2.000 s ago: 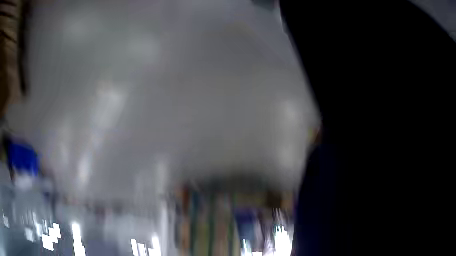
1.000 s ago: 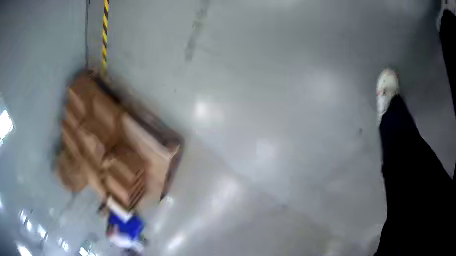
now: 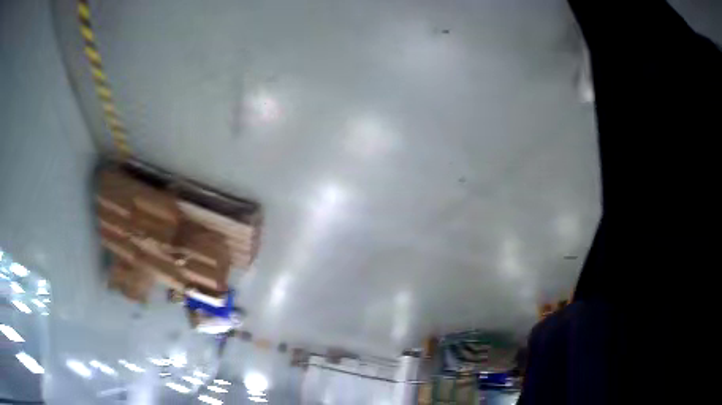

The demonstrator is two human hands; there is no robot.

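Observation:
Neither of my hands is in the picture. My dark clothing (image 3: 657, 206) fills the right side, with a pale blurred patch at its upper left edge, perhaps part of a shoe. A block of brown cartons (image 3: 170, 233) stands on the floor at the left, tilted and blurred in this view. A bright blue and white shape (image 3: 212, 310) adjoins its lower end; I cannot tell what it is.
Shiny grey floor (image 3: 396, 158) spans the middle. Yellow-and-black tape (image 3: 101, 83) runs down to the cartons at upper left. A white panel or wall (image 3: 348, 384) and green, blurred goods (image 3: 467, 356) lie along the bottom. Bright lights show at lower left.
The view has swung. The white shoe and separate legs are gone, and dark clothing fills the right edge. The cartons appear slightly lower, and the far hall has come in along the bottom.

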